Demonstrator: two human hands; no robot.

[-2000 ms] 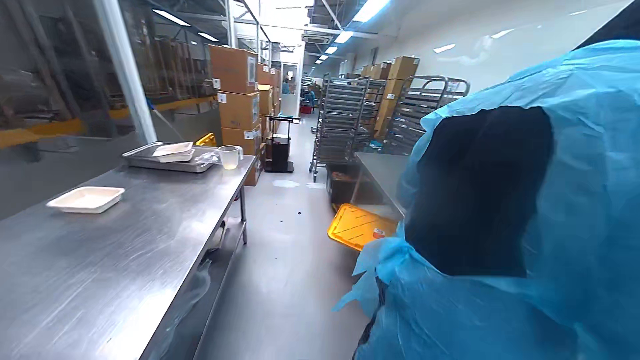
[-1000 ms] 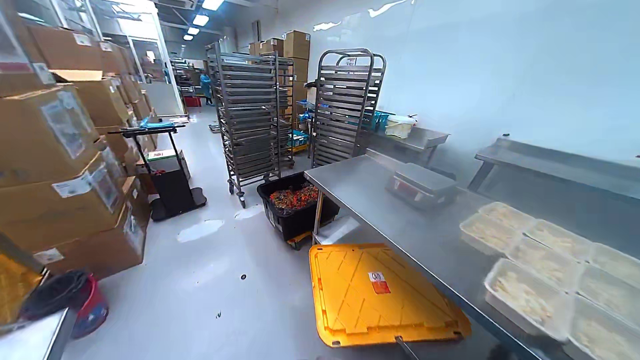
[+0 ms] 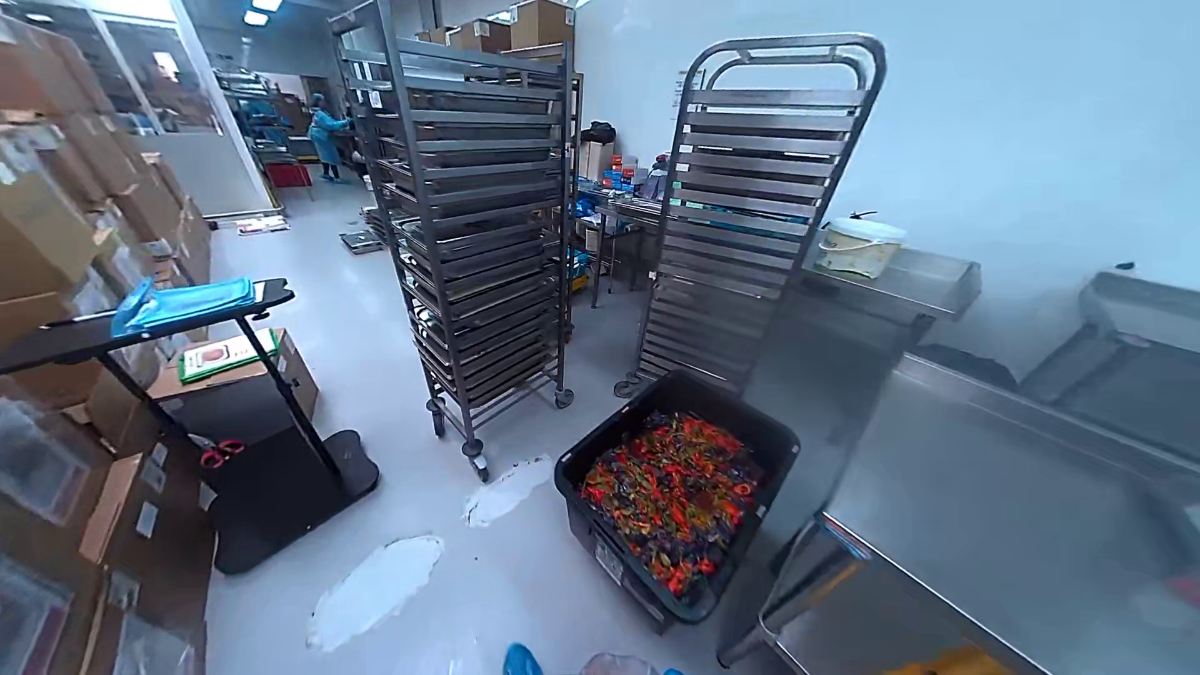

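Observation:
Neither of my hands shows in the head view. Near the middle stands a black plastic tub [image 3: 581, 487] filled with a mix of red, green and dark vegetable pieces [image 3: 670, 497]. To its right is a stainless steel table [image 3: 1012, 497]. Behind the tub stand two wheeled metal tray racks, one loaded with trays [image 3: 487, 206] and one with a rounded top frame [image 3: 769, 169]. At the bottom edge a blue shoe cover [image 3: 521, 659] shows on the floor.
On the left, a black wheeled stand [image 3: 291, 487] carries blue plastic film [image 3: 187, 305], beside stacked cardboard boxes [image 3: 56, 244]. A white lidded bucket [image 3: 858, 248] sits on a steel shelf at right. A person in a blue gown [image 3: 325, 136] stands far back. White patches [image 3: 375, 591] mark the floor.
The view has swung far to the right and moved forward. The black tub and racks look nearer. The person in blue film seen close at the right two seconds ago is out of view.

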